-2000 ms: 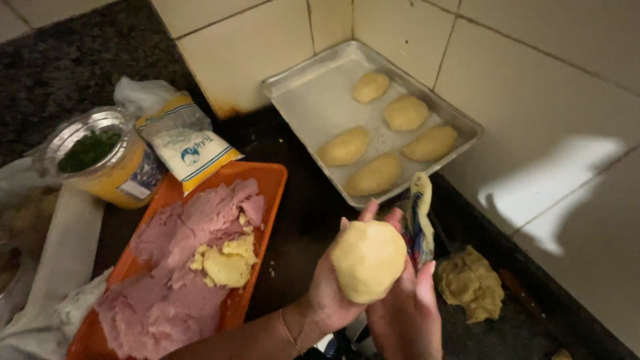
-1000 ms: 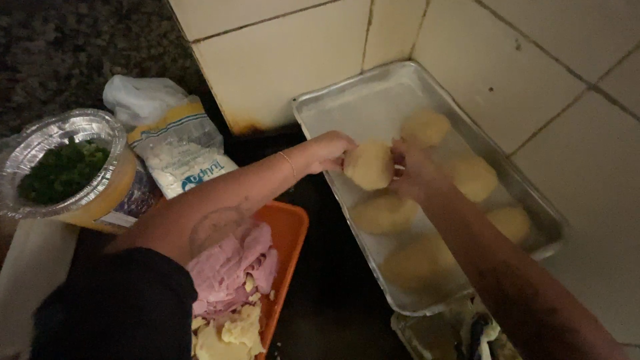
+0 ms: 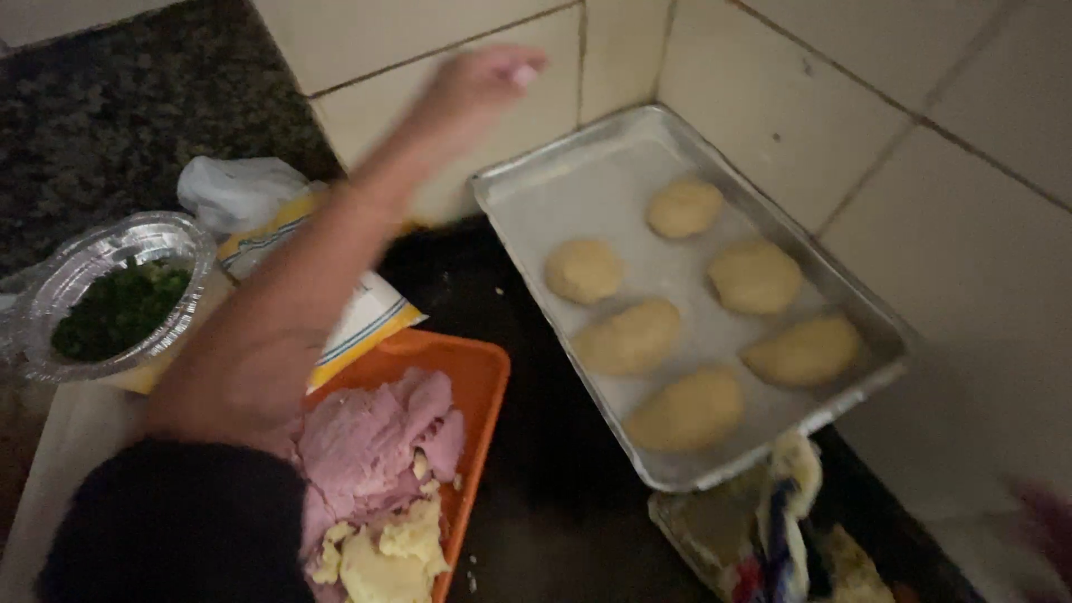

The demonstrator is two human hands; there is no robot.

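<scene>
My left hand (image 3: 494, 71), blurred with its fingers curled, is raised in front of the wall tiles, beyond the orange tray; whether it holds anything is unclear. At the right edge a blurred reddish shape (image 3: 1038, 519) may be part of my right hand. Several oval pieces of dough lie on a metal baking tray (image 3: 536, 289), with a rounder dough ball (image 3: 584, 270) at its left side. Below my left forearm an orange plastic tray (image 3: 481, 402) holds a pink, dough-like mass (image 3: 377, 435) and a pale yellow mass (image 3: 389, 557).
Chopped greens (image 3: 126, 306) sit in a foil-like bowl (image 3: 197, 276) at left, near a plastic bag (image 3: 239, 193) and a yellow-and-white packet (image 3: 368, 322) partly behind my forearm. Tiled walls border the baking tray. A patterned cloth (image 3: 787, 519) is at its near end.
Both hands have left the baking tray. The dough ball, held between them earlier, now rests on it. My left hand has moved up and left, toward the wall.
</scene>
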